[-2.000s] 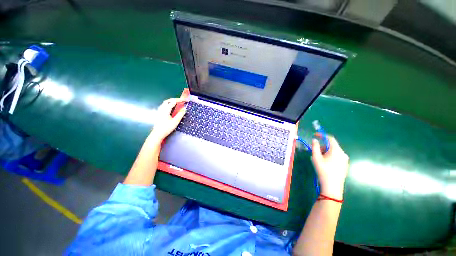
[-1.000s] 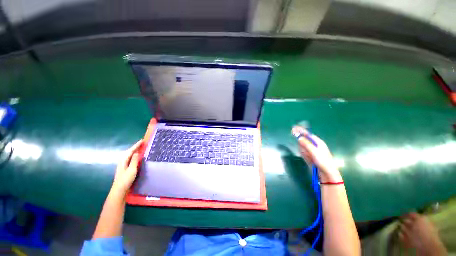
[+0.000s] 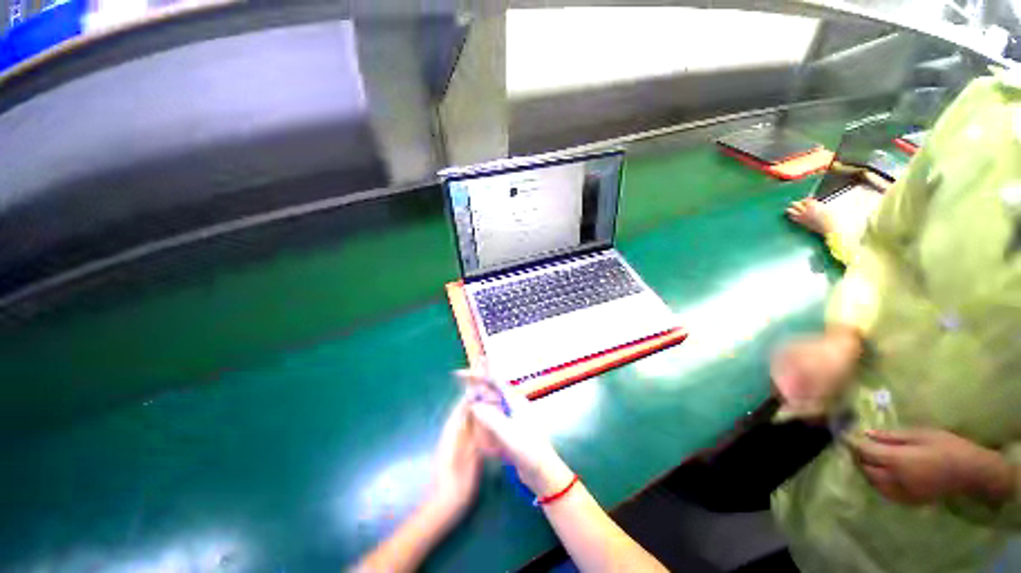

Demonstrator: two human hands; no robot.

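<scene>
An open silver-grey laptop with a lit screen lies on a red-orange pad on the green bench. My right hand, with a red string at the wrist, is near the pad's front left corner and is closed on a blue cable. A small pale, blurred piece, perhaps its clear plug, shows at the fingertips. My left hand is against my right hand, its fingers partly hidden. Whether it also holds the cable cannot be seen. Neither hand is clearly on the laptop.
A person in a yellow-green smock is close on the right, with blurred hands beside the bench edge. Farther right along the green bench are another laptop on a red pad and a laptop with another hand at it. A grey post stands behind the bench.
The view has swung right. The laptop now sits farther off and to the right of my hands. My left hand has left the laptop's side and come together with my right hand.
</scene>
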